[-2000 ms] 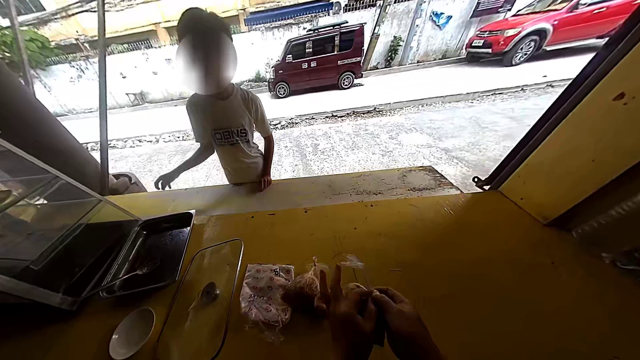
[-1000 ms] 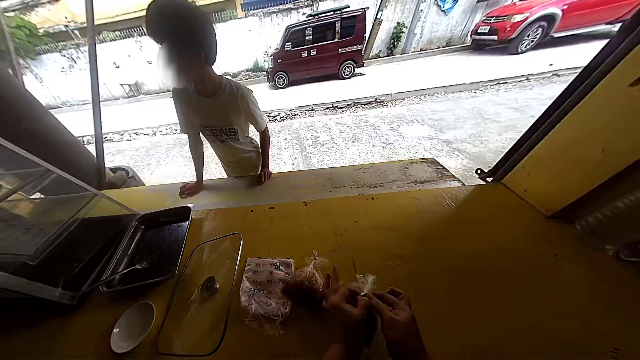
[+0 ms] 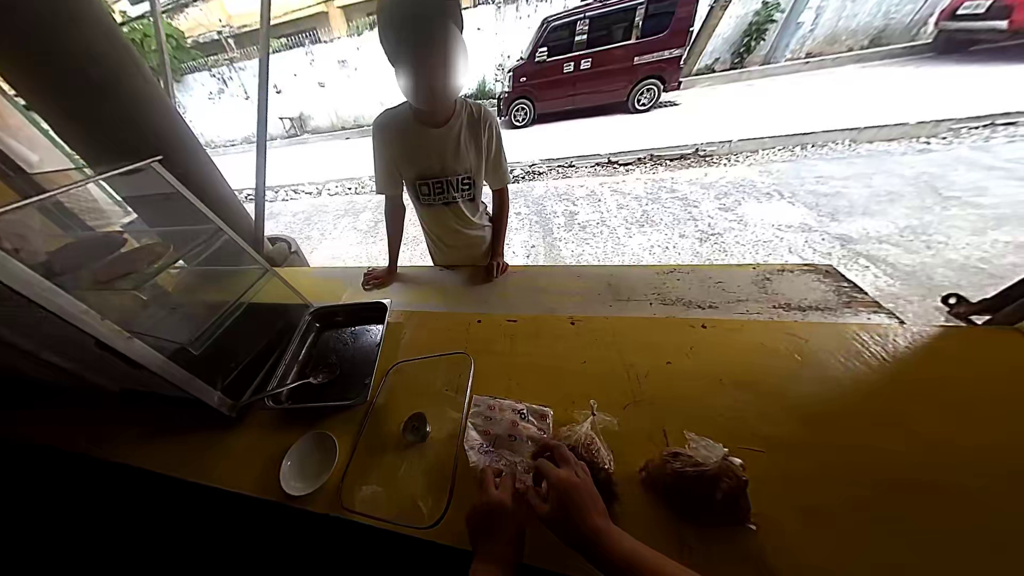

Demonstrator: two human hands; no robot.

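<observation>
My left hand (image 3: 496,508) is at the lower edge of a printed plastic bag (image 3: 506,428) lying on the yellow counter. My right hand (image 3: 566,488) reaches over the bag's lower right part, fingers bent; whether either hand grips the plastic is hard to tell in the shadow. Just right of the bag stands a knotted clear plastic bag (image 3: 590,444) with brownish contents, partly behind my right hand. Farther right sits another filled plastic bag (image 3: 700,484) with dark contents, touched by neither hand.
Left of the bags lie a clear lid with a round knob (image 3: 416,428), a white bowl (image 3: 310,463) and a metal tray (image 3: 376,352) with a spoon (image 3: 320,374). A glass display case (image 3: 192,320) stands far left. A person (image 3: 440,184) leans on the counter's outer ledge (image 3: 608,292).
My hands have let go of the filled bag at the right and moved left to the printed bag. The person's hands now both rest on the ledge; two seconds ago one was raised.
</observation>
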